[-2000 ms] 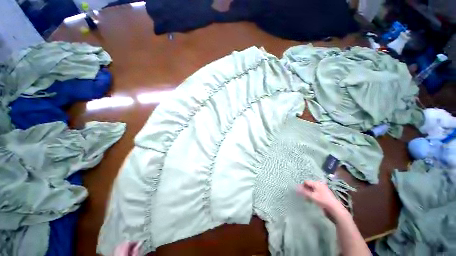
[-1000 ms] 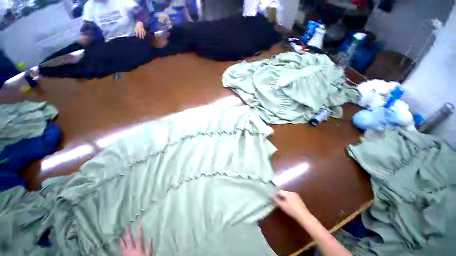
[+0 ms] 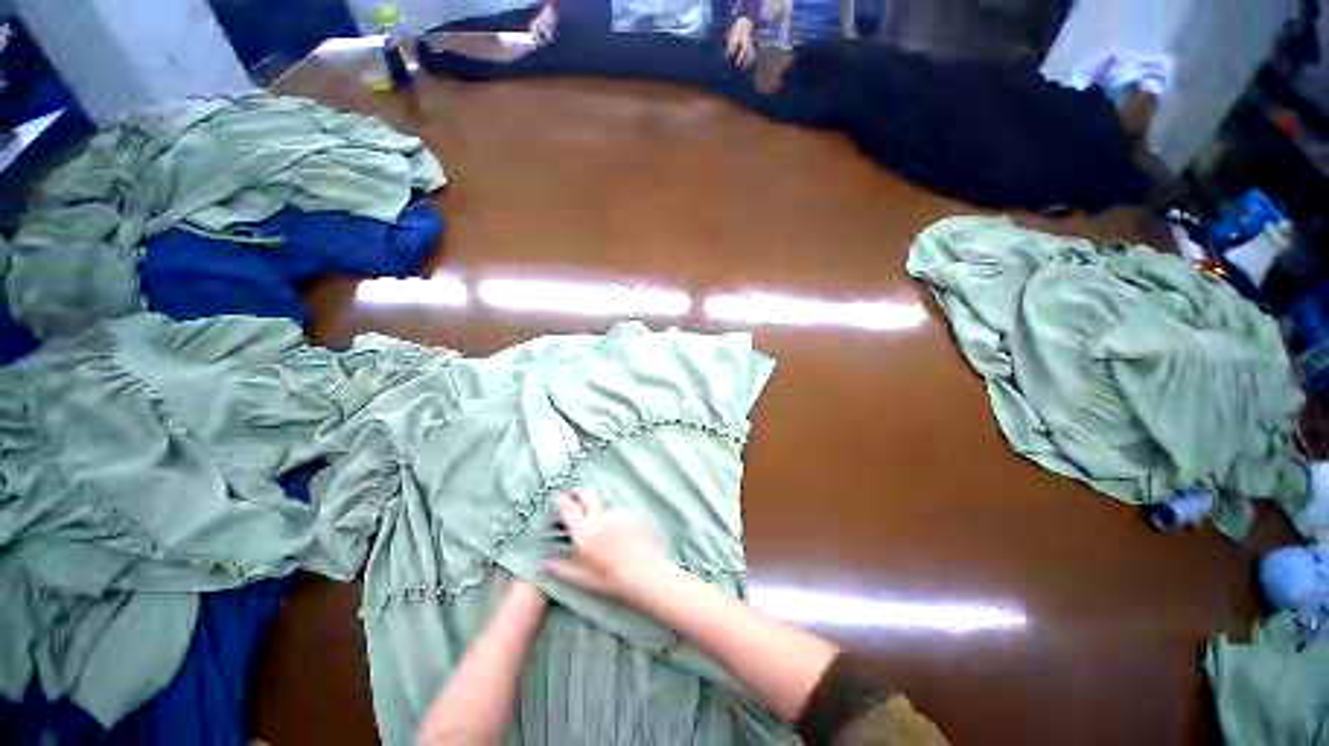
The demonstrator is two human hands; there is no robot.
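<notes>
A sage-green tiered dress (image 3: 481, 452) lies partly folded in front of me, its left side meeting the green pile. A ruffled seam (image 3: 641, 430) curves across it. My right hand (image 3: 605, 547) is over the middle of the skirt, slightly blurred, its fingers bent near the ruffled seam. My left hand (image 3: 522, 601) comes up from below and meets the fabric beside my right hand; its fingers are hidden by cloth or by the right hand. Whether either hand grips the cloth cannot be made out.
Crumpled green dresses (image 3: 131, 423) lie on blue cloth (image 3: 233, 270) at left. Another green pile (image 3: 1137, 364) is at right, with a small grey-blue cylinder (image 3: 1181, 509) beside it. Black garments (image 3: 962, 117) lie across the brown table (image 3: 656, 204); another person's hand (image 3: 742, 41) is there.
The dress has gone from spread wide to gathered and folded towards the left. My right hand has moved from the fabric's right edge to its middle, and both hands are now close together.
</notes>
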